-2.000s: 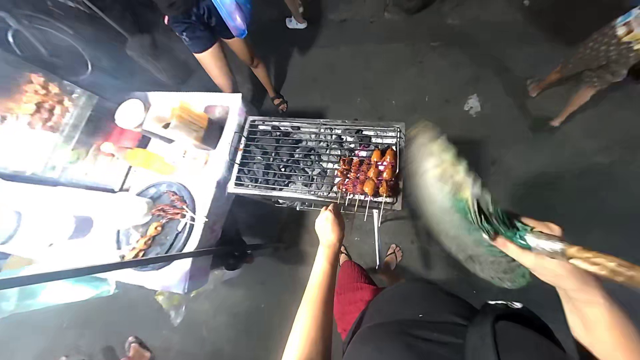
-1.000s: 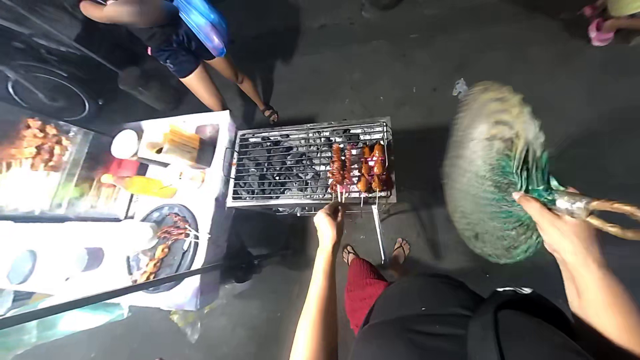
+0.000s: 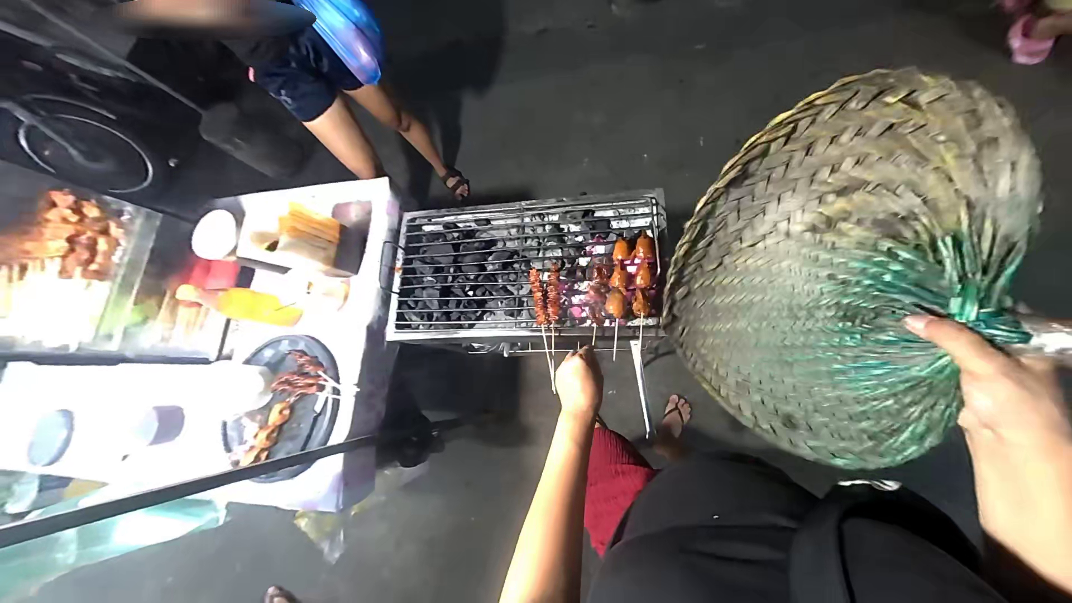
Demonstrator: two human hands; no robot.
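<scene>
My right hand (image 3: 992,377) grips the neck of a woven palm-leaf hand fan (image 3: 846,276), bound with green plastic, to the right of the charcoal grill (image 3: 528,337). My left hand (image 3: 579,381) is at the grill's near edge with fingers closed at the lower end of a bamboo skewer; its fingertips are partly hidden. That skewer's dark red meat (image 3: 597,289) lies over the glowing coals. Two thin reddish skewers (image 3: 545,297) lie just left of it. On its right are two skewers of orange-brown balls (image 3: 631,276). Black charcoal (image 3: 461,272) fills the grill's left part.
Left of the grill stands a white table (image 3: 368,276) with a dark round plate (image 3: 322,419) of cooked skewers and a yellow-handled utensil (image 3: 260,307). A dark pole crosses the lower left. A person (image 3: 335,117) stands beyond the grill. Another person's pink shoe (image 3: 1030,42) shows at upper right.
Two thin red skewers now lie farther left on the grate, apart from the orange-brown ones. The fan has swung and now shows its broad face beside the grill. My left hand stays at the near edge.
</scene>
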